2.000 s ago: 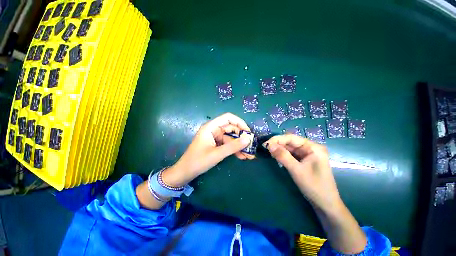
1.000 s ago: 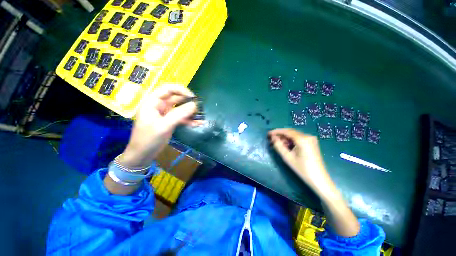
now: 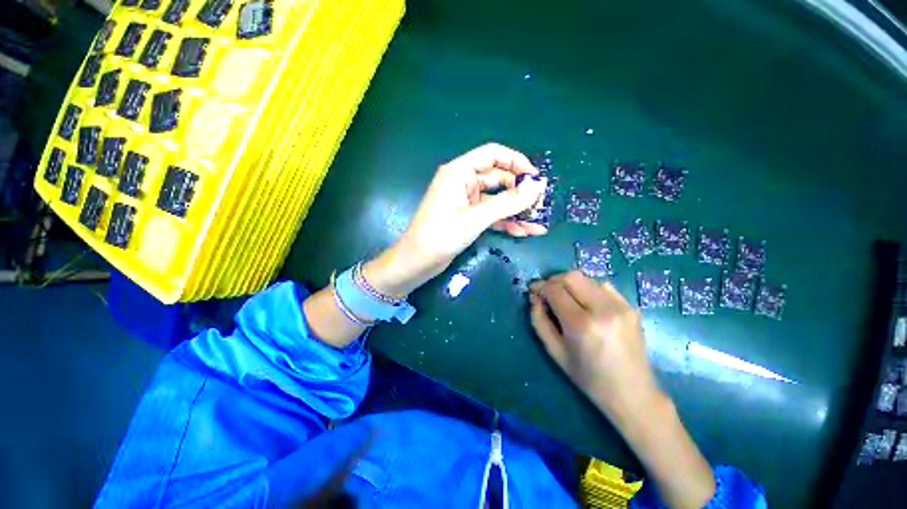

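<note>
My left hand (image 3: 467,209) holds a dark circuit board (image 3: 538,202) between thumb and fingers, above the green bench, near the group of loose boards. My right hand (image 3: 597,333) is lower and to the right, its fingertips together at the bench surface beside a few tiny dark parts (image 3: 500,255). Whether it pinches one of them cannot be told. Several loose dark boards (image 3: 672,238) lie flat on the bench to the right of my left hand.
A tall stack of yellow trays (image 3: 221,72) stands at left, its top pockets partly filled with black modules. A white scrap (image 3: 458,284) and a long pale pointed streak (image 3: 741,362) show on the green bench (image 3: 477,363). A black tray (image 3: 880,398) is at the right edge.
My left hand has moved from beside the yellow stack to the bench centre and now holds a board. The view has shifted. My right hand stays low over the bench.
</note>
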